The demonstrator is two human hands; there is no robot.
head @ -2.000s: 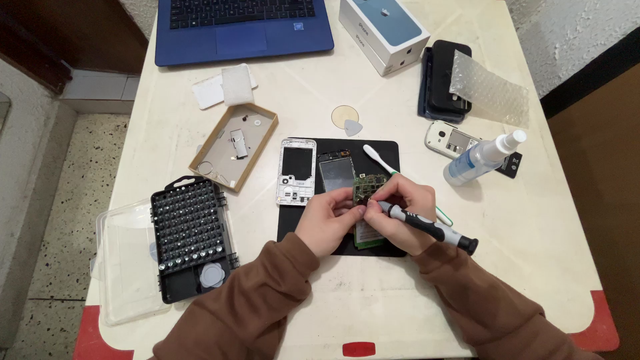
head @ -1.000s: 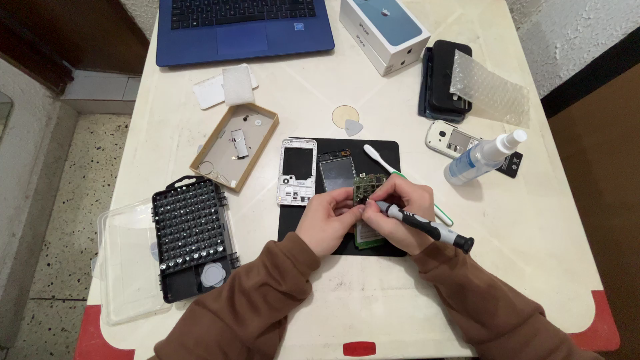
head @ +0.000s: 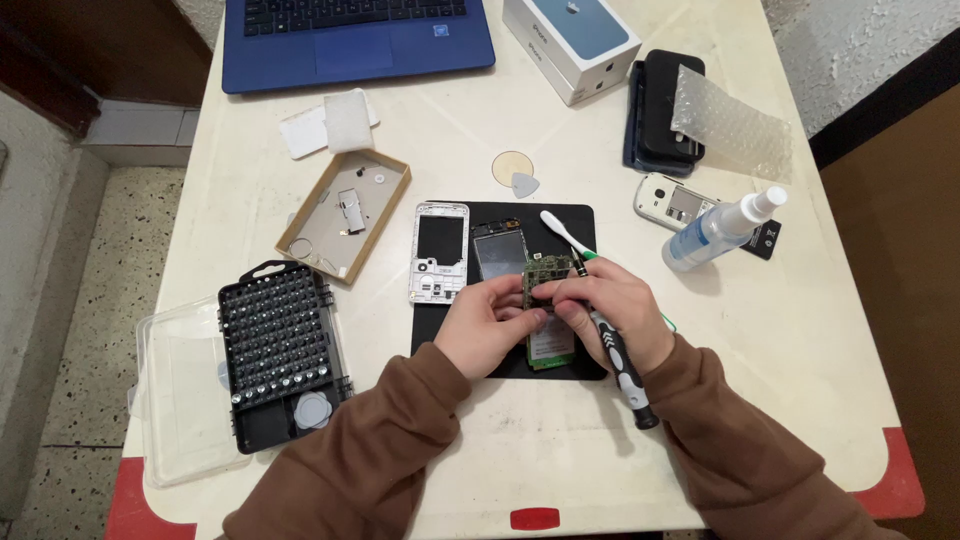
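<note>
My left hand (head: pixel 491 319) pinches the left edge of a green phone circuit board (head: pixel 550 268) above a black mat (head: pixel 442 337). Its right side is touched by the fingers of my right hand (head: pixel 619 315), which also holds a grey and black precision screwdriver (head: pixel 619 360), tip pointing up and away. Below the board lies a phone battery (head: pixel 551 337) with a green lower edge, partly hidden by my hands. A white phone mid-frame (head: pixel 440 255) and a phone screen (head: pixel 501 251) lie left of the board. A white and green toothbrush (head: pixel 562 231) reaches under my right hand.
At left are a black bit case (head: pixel 277 337) with a clear lid and a shallow cardboard tray (head: pixel 360 187) of small parts. Farther back stand a blue laptop (head: pixel 352 52) and a white phone box (head: pixel 570 49). A spray bottle (head: pixel 705 236) and phone cases (head: pixel 664 112) are at right.
The screwdriver has swung in my right hand: its handle end has come nearer to me and its tip now points away. My left hand stays at the board.
</note>
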